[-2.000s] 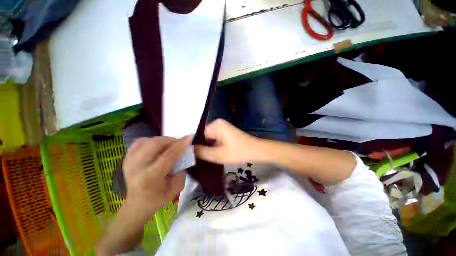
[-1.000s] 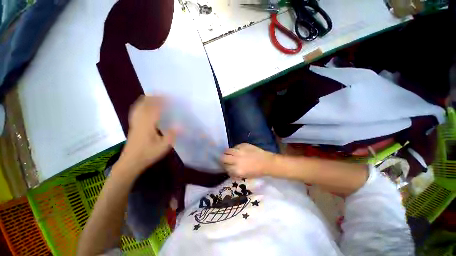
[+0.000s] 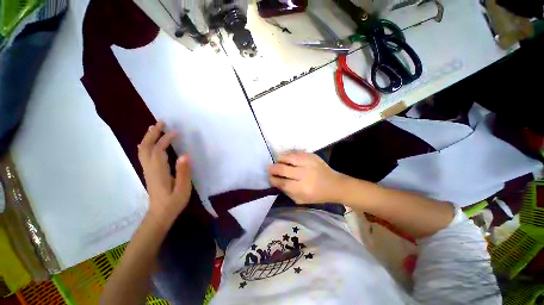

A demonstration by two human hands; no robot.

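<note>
A large garment panel, maroon fabric with a white layer on it, lies on the white table and hangs over its front edge. Its far end reaches the needle area of the sewing machine. My left hand rests on the panel's left part, fingers apart. My right hand pinches the panel's right edge near the table's front edge; the fingertips are partly hidden.
Red-handled scissors and black-handled shears lie right of the needle. More white and maroon pieces are piled at the right, by a green basket. Blue fabric lies at the far left.
The panel has moved from being held up near my body to lying flatter on the table towards the machine. My left hand has come away from my right and spread open on it.
</note>
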